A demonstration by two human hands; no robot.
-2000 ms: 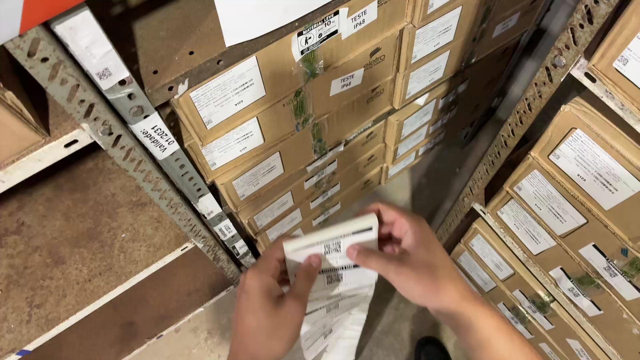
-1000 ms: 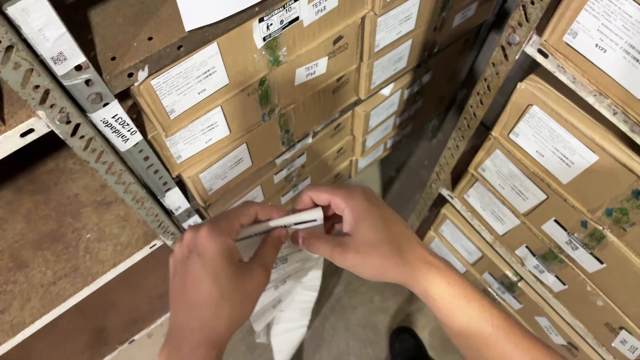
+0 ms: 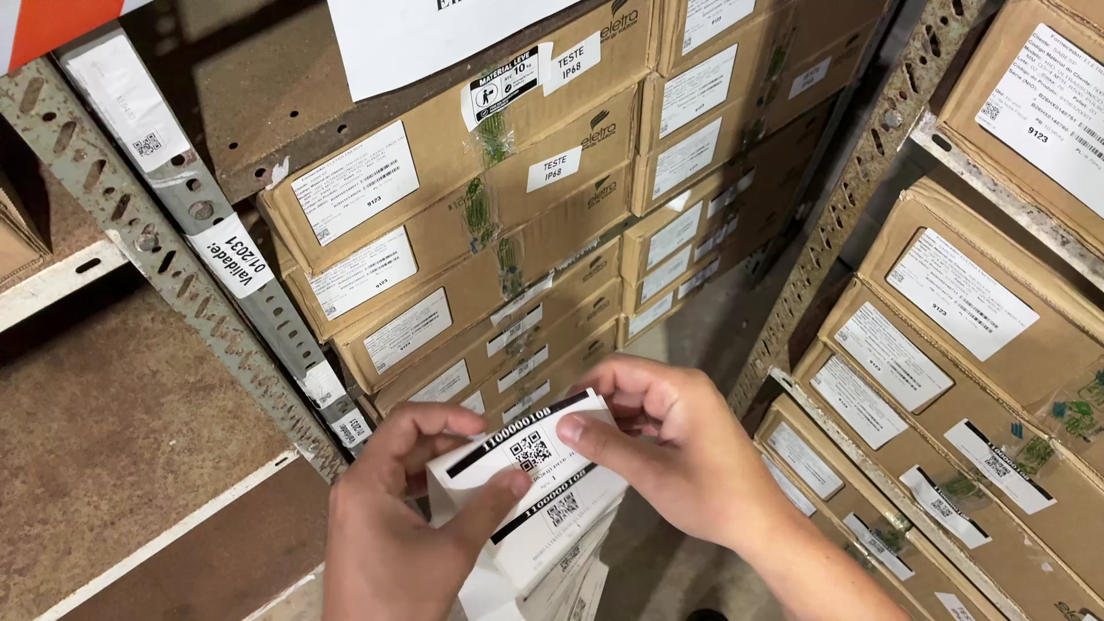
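Note:
A strip of white printed labels with black bands and square codes hangs folded between my two hands. My left hand grips its left edge, thumb on the printed face. My right hand holds the upper right corner, its thumb pressed on the top label and its other fingers partly hidden behind. The lower part of the strip trails down in several layers. Just beyond the hands stand stacked cardboard boxes bearing white labels and clear tape.
A perforated metal shelf post rises on the left beside rusty shelves. Another post stands to the right, next to more labelled cardboard boxes. A white sheet hangs at the top. Concrete floor shows below.
The top of the label strip, seen nearly edge-on a second ago, now shows its printed face. Both hands still hold it.

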